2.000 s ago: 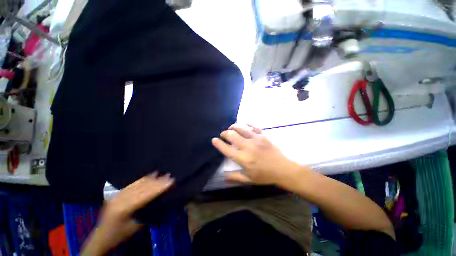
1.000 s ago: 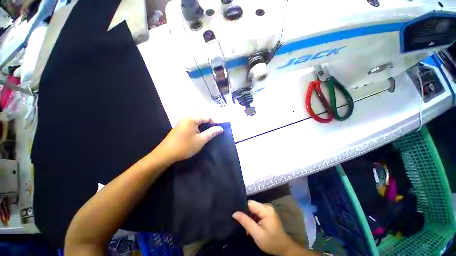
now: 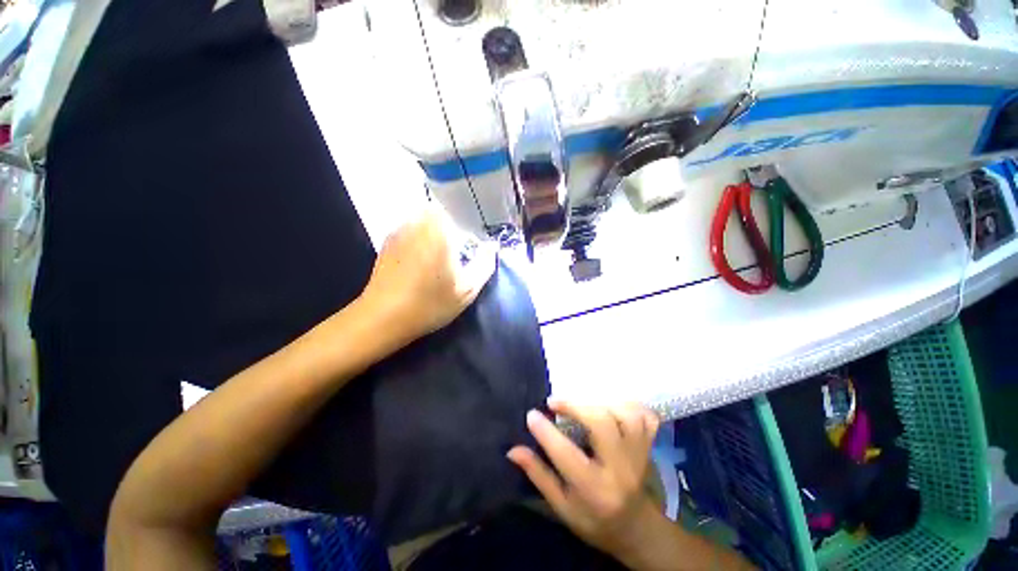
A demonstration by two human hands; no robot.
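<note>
A large black garment panel (image 3: 190, 223) lies on the white table left of the machine head. A shinier dark cloth piece (image 3: 458, 413) lies over its right part, its far corner at the presser foot (image 3: 508, 236). My left hand (image 3: 424, 273) presses the cloth's far end just left of the foot, fingers partly lost in the lamp glare. My right hand (image 3: 597, 468) is at the cloth's near right edge by the table's front, thumb and fingers on the edge. The needle itself cannot be made out.
The white sewing machine head (image 3: 647, 67) stands over the far side. Scissors with red and green handles (image 3: 768, 234) lie under its arm. A green plastic basket (image 3: 971, 435) with dark pieces stands at the lower right. Blue crates (image 3: 324, 547) show below the table.
The cloth was turned and brought to the machine, and its far corner has moved up to the presser foot. My left hand moved with it. The view has come closer to the machine head.
</note>
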